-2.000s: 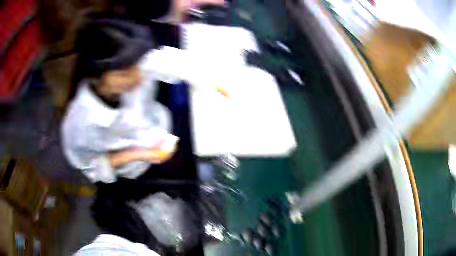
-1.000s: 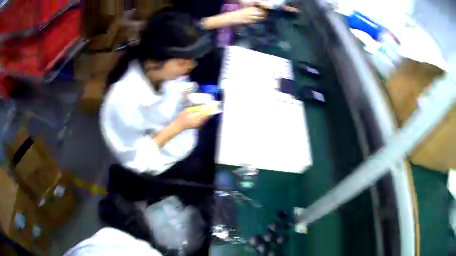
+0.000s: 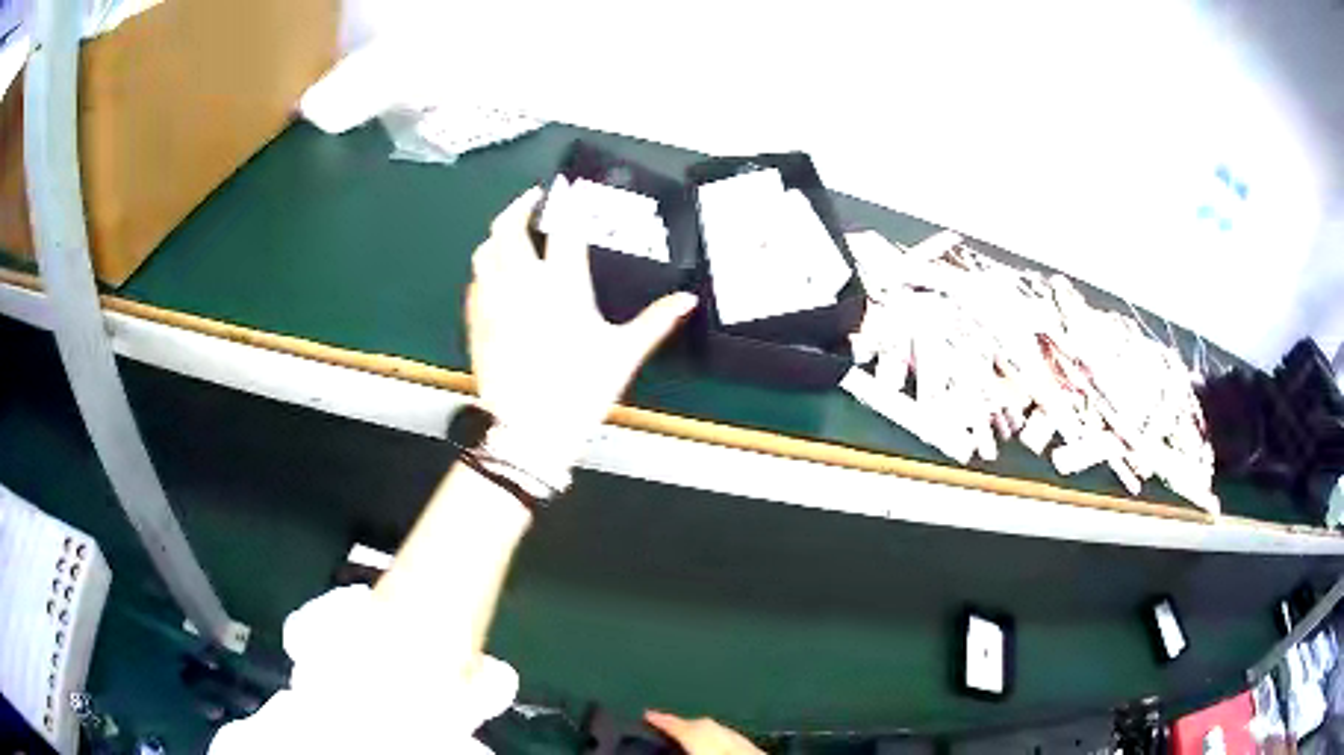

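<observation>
Two black open boxes stand side by side on the green upper shelf. The left box (image 3: 637, 280) and the right box (image 3: 781, 359) hold white sheets. My left hand (image 3: 568, 317) reaches up from below and spans the left box, fingers at its left side and thumb at its near right corner. My right hand (image 3: 705, 735) is cut off by the bottom edge; only part shows, beside a dark item (image 3: 627, 729). Its grip is hidden.
A pile of printed paper slips (image 3: 1054, 369) lies right of the boxes, with dark bundles (image 3: 1282, 421) beyond. A carton (image 3: 199, 126) and pale post (image 3: 77, 280) stand left. Below the shelf edge (image 3: 884, 479), small black boxes (image 3: 985, 653) lie on the green belt.
The view has swung from a seated coworker and the white tray to the upper shelf. My left hand, out of view before, now is at the left black box; part of my right hand shows.
</observation>
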